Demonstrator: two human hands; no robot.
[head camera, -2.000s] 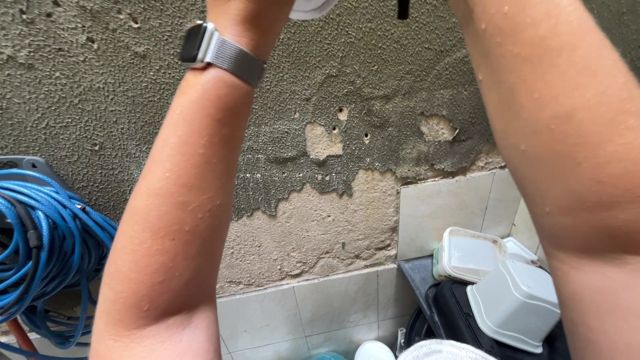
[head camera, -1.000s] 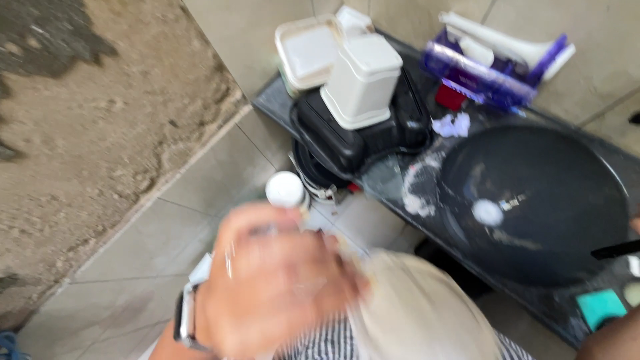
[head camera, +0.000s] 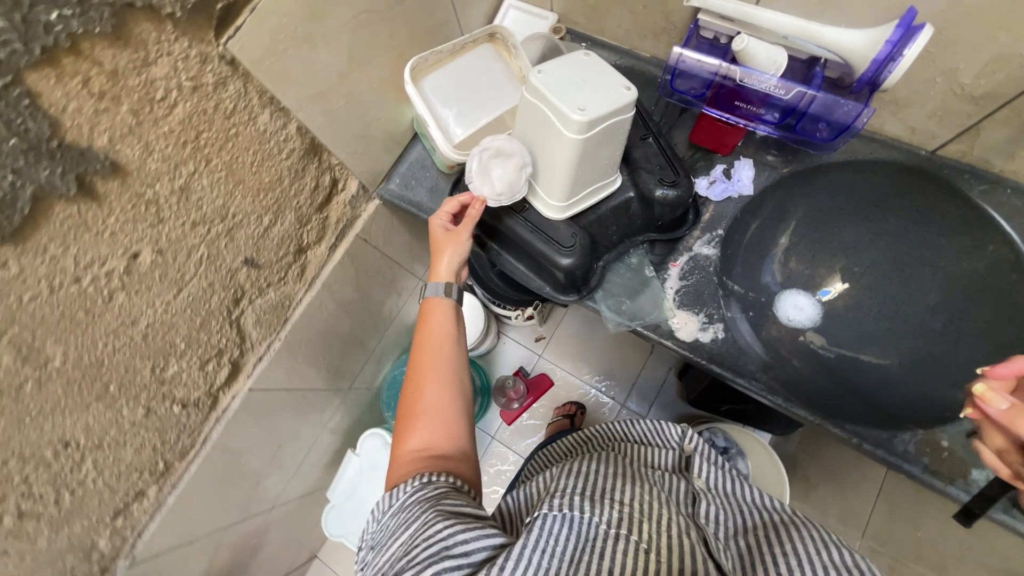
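Observation:
My left hand (head camera: 458, 232), with a metal-banded watch at its wrist, pinches the lower edge of a round white cloth pad (head camera: 498, 170). The pad is beside an upturned white plastic container (head camera: 574, 132) and a white-rimmed plastic tub (head camera: 466, 88). Under the container lies a black molded plastic case (head camera: 552, 248). At the right edge my right hand (head camera: 1000, 416) is partly cut off, near the rim of a black basin (head camera: 872, 288). A black strap-like piece (head camera: 982, 502) shows just below it; whether the hand holds it, I cannot tell.
The dark counter (head camera: 696, 312) bears white smears, a crumpled lilac wrapper (head camera: 726, 178) and a purple clear plastic holder (head camera: 768, 88). Below are a red squeegee-like tool (head camera: 526, 396), a teal container (head camera: 480, 390) and a white bucket (head camera: 760, 464). A rough, partly stripped wall (head camera: 176, 280) stands at left.
The view has swung from the wall to the counter and basin. My left hand, blurred low in the view a second ago, has moved out to the tub and white container.

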